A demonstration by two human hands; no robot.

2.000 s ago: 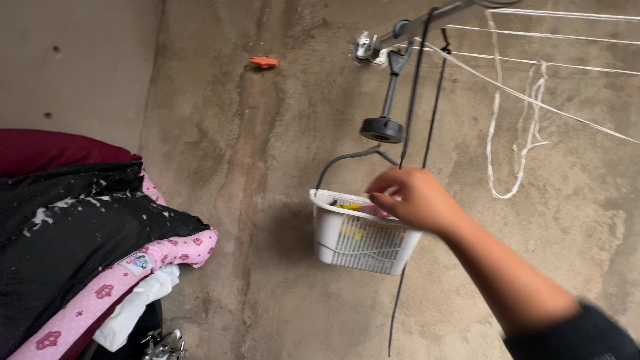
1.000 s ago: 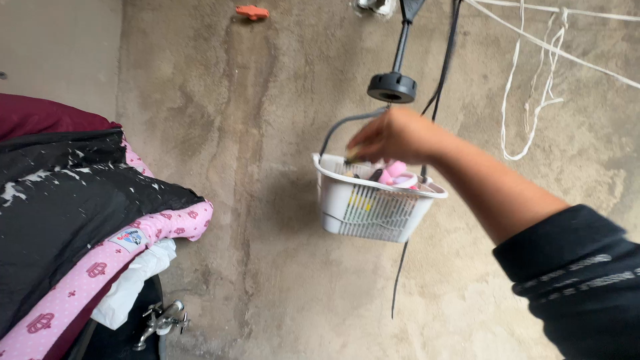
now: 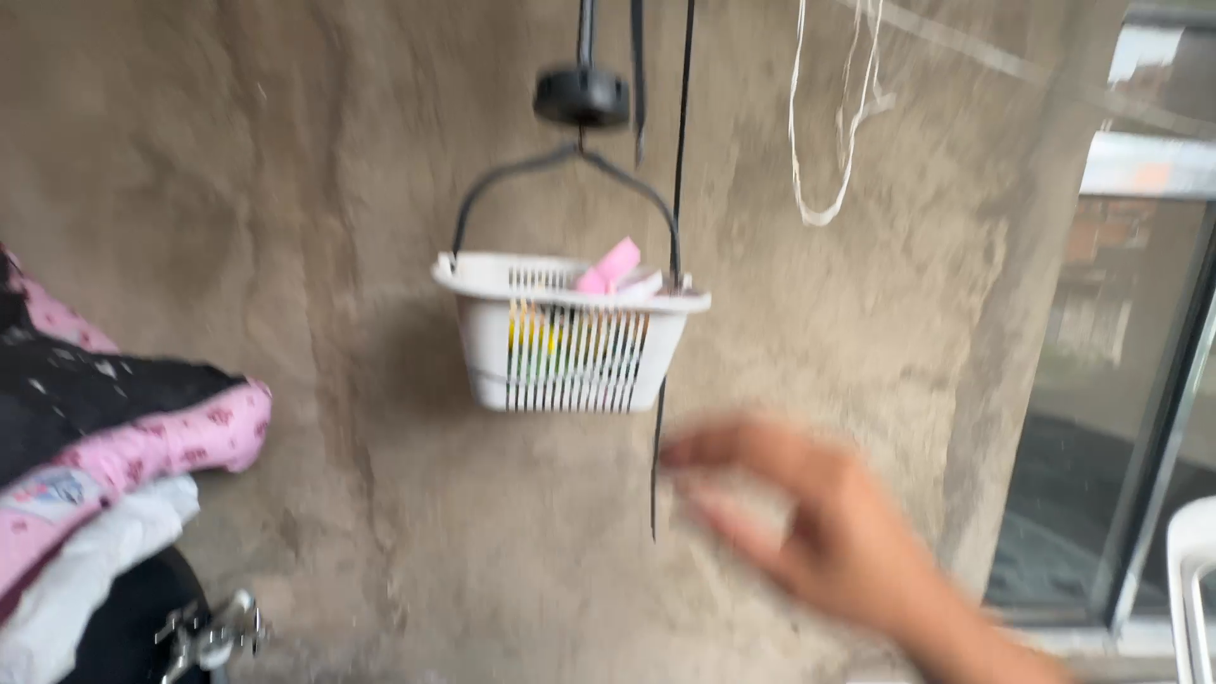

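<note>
A white slotted plastic basket (image 3: 570, 356) hangs by a dark cord handle (image 3: 494, 176) in front of the wall. Something pink (image 3: 610, 266) pokes above its rim, and yellow and green items show through the slots. Below and to the right of the basket is my right hand (image 3: 807, 513), blurred, thumb and fingers apart, close to the dangling end of a thin black cord (image 3: 655, 475). Whether it holds something small cannot be made out. My left hand is out of view.
A round black fitting (image 3: 581, 95) hangs above the basket, with white string (image 3: 817, 214) farther right. Pink patterned and black fabric (image 3: 190, 427) lies at the left above a metal tap (image 3: 214, 636). A framed window (image 3: 1092, 380) and a white chair part (image 3: 1192, 570) are at the right.
My right hand was at the basket's top in both earlier frames and is now below and right of it, away from the rim. The view has shifted to the right.
</note>
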